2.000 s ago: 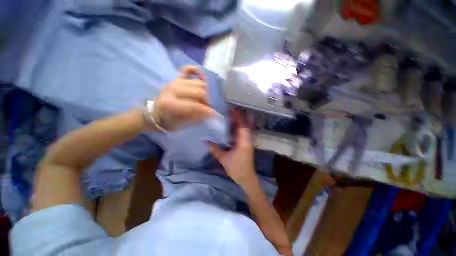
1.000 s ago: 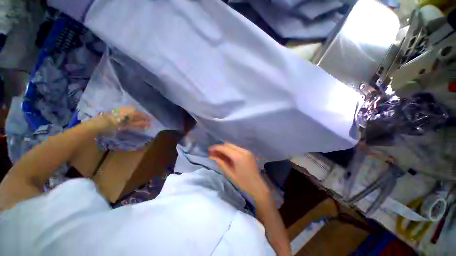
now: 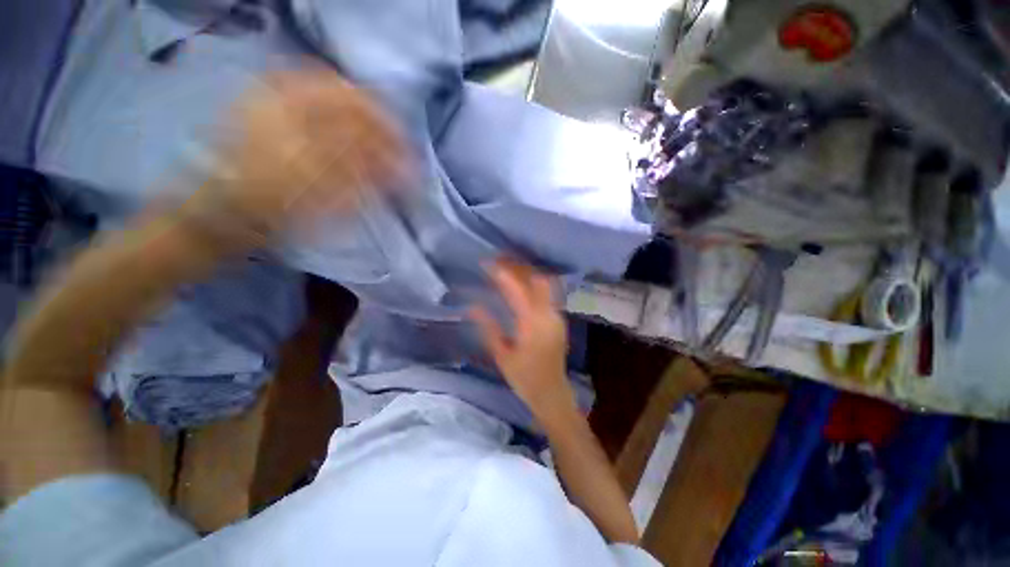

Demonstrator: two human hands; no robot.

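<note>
A light blue-grey garment piece (image 3: 532,166) runs from the shiny needle area (image 3: 665,155) of the overlock machine (image 3: 764,205) leftwards in folds. Its right end lies at the needle parts under the bright lamp. My left hand (image 3: 316,155) is strongly blurred and raised over the folded cloth at left; whether its fingers grip cloth cannot be told. My right hand (image 3: 526,327) is below the cloth's near edge, thumb and fingers apart, with nothing visibly gripped. More blue-grey cloth (image 3: 133,122) lies at the upper left.
A tape roll (image 3: 889,302) with a loose white tail and yellow-handled scissors (image 3: 847,354) lie on the table at right. Grey forked strips (image 3: 753,305) hang at the table edge. An open brown box (image 3: 714,471) is below it. A folded cloth stack (image 3: 194,382) is at lower left.
The view has shifted. The wide-spread panel is now gathered in folds left of the needle. My left hand has moved up and right, over the cloth. My right hand stays near the cloth's lower edge.
</note>
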